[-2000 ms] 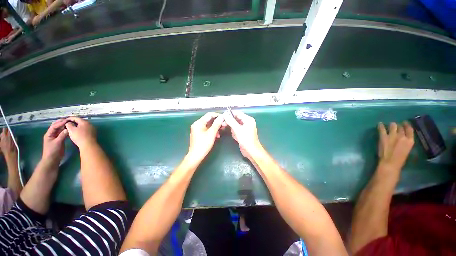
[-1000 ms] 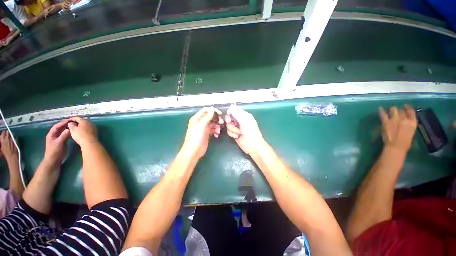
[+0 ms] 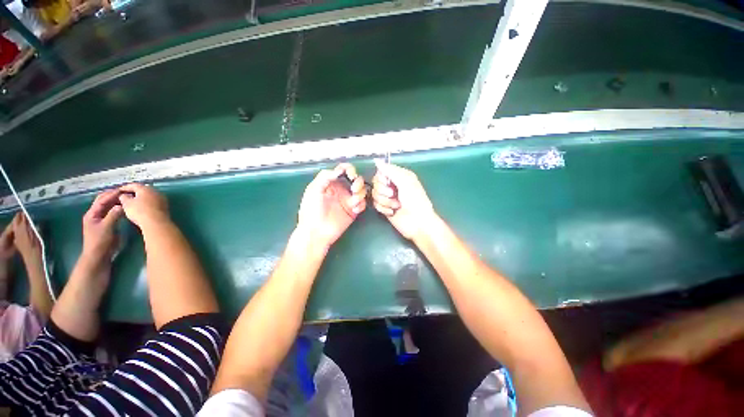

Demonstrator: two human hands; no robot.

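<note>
My left hand (image 3: 330,204) is raised above the green bench near the white rail, with its fingers curled around a small dark part (image 3: 348,176). The part is mostly hidden by the fingers and too small to make out. My right hand (image 3: 401,199) is close beside it, fingers curled, pinching a thin pale tool (image 3: 387,159) that points up past the fingertips. The tool does not visibly touch the part.
A clear bag of small parts (image 3: 529,158) lies right of my hands by the white rail (image 3: 326,147). A white upright (image 3: 502,69) stands behind. Small pieces lie on the dark green conveyor (image 3: 391,89). A neighbour's hands (image 3: 122,213) are at left; a black block (image 3: 718,194) is at right.
My hands came slightly apart from their meeting position, and my left fingers have curled in. The right neighbour's hand has left the bench beside the black block and the arm is drawn back, blurred.
</note>
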